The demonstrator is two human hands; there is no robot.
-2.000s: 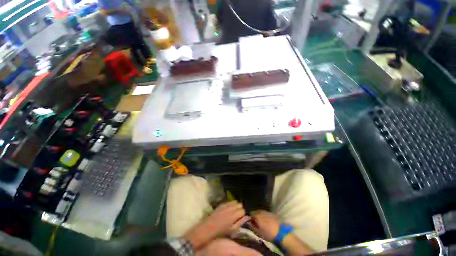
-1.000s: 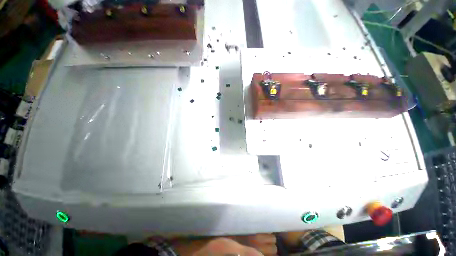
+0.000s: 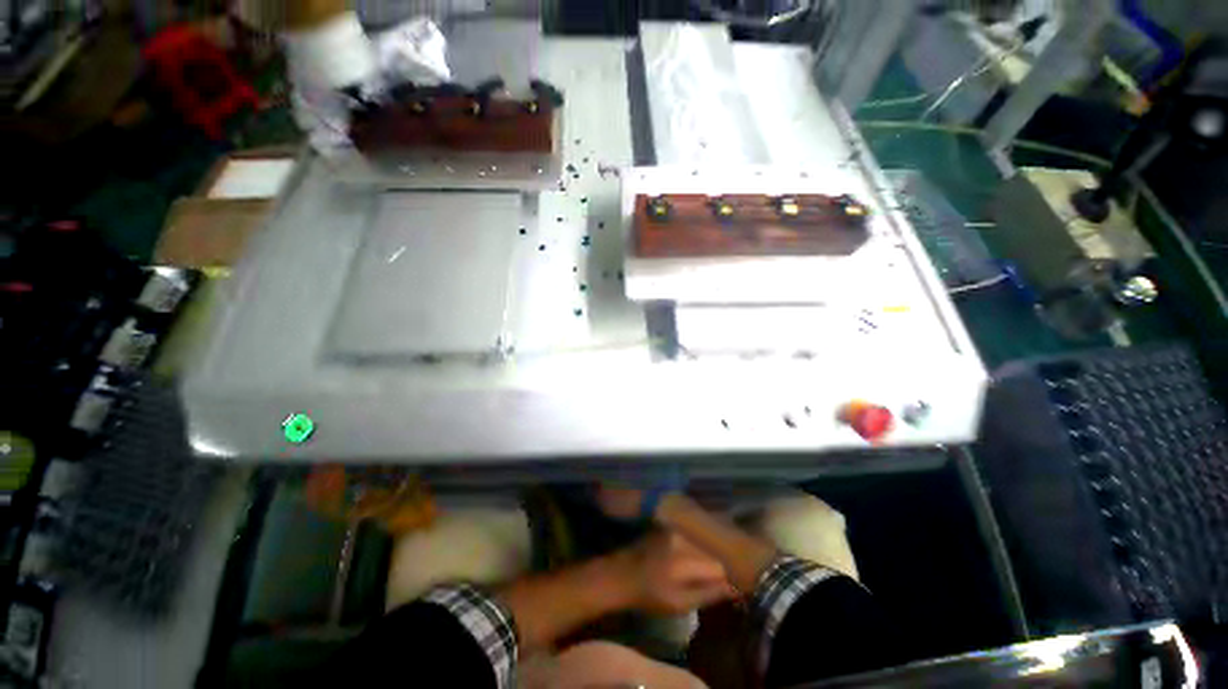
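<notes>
My left hand [image 3: 673, 572] is low in the centre, over my lap and below the machine's front edge. It is blurred, and I cannot tell if it holds anything. My right hand [image 3: 622, 501], with a blue wristband, reaches farther forward near the underside of that edge. It is dim and blurred, with its fingers unclear. The white-grey benchtop machine [image 3: 579, 404] stands in front of me. A reddish-brown fixture block [image 3: 747, 232] with a row of small black parts sits on its right side. A similar block [image 3: 458, 128] sits at the back left.
A red emergency stop [image 3: 873, 421] and a green-lit button [image 3: 298, 428] are on the machine front. Orange cable [image 3: 370, 498] hangs below. Dark pocketed trays lie at the left and right [image 3: 1145, 444]. A red stool [image 3: 199, 78] stands at the back left.
The view dipped close over the machine, then drew back. My hands, mostly hidden one second ago, show again. My right hand is farther forward than two seconds ago.
</notes>
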